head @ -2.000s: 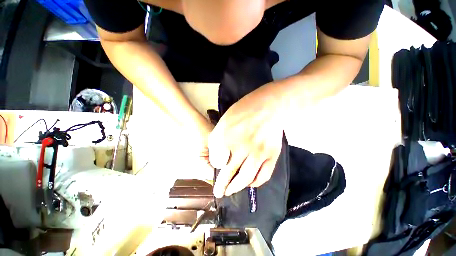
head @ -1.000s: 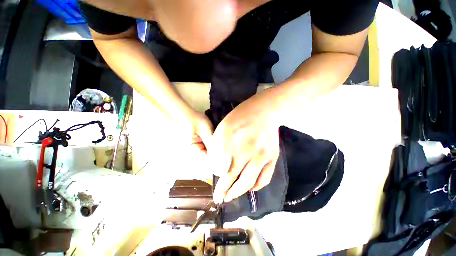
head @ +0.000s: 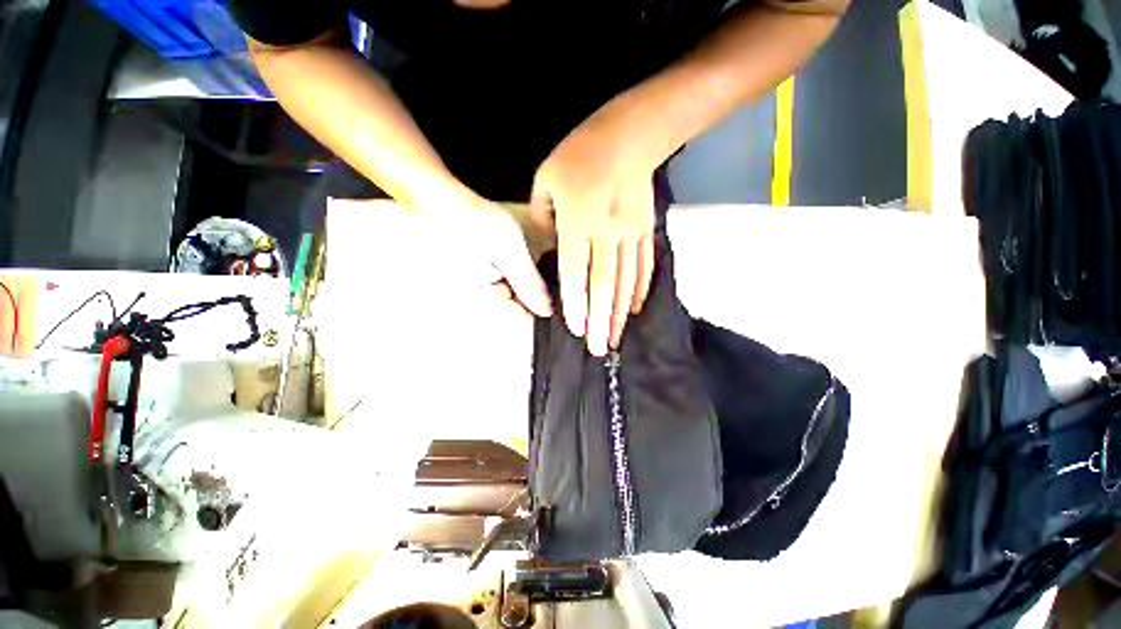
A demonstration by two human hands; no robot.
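Observation:
A black bag panel point(head: 670, 424) lies lengthwise on the pale table, its near end hanging toward my body. A zipper point(head: 620, 455) with pale teeth runs along it to the machine. My left hand point(head: 599, 246) lies flat on the panel, fingertips at the zipper's upper end. My right hand point(head: 498, 264) is at the panel's left edge, one fingertip touching it; whether it pinches cloth is unclear. The panel's left edge reaches the presser foot area point(head: 541, 528). A black flap point(head: 787, 442) with a pale curved zipper line sticks out to the right.
Brownish metal plates point(head: 467, 479) lie left of the needle. The white machine head point(head: 283, 504) fills the lower left. Red-and-black-handled snips point(head: 111, 399), a green-handled tool point(head: 299, 289) and a round parts tin point(head: 229, 250) are at left. Black bag pieces point(head: 1045, 234) are stacked at right.
Both hands have moved back from the needle toward my body. My left hand has flattened on the panel, uncovering the long zipper. The head at the top has moved mostly out of view.

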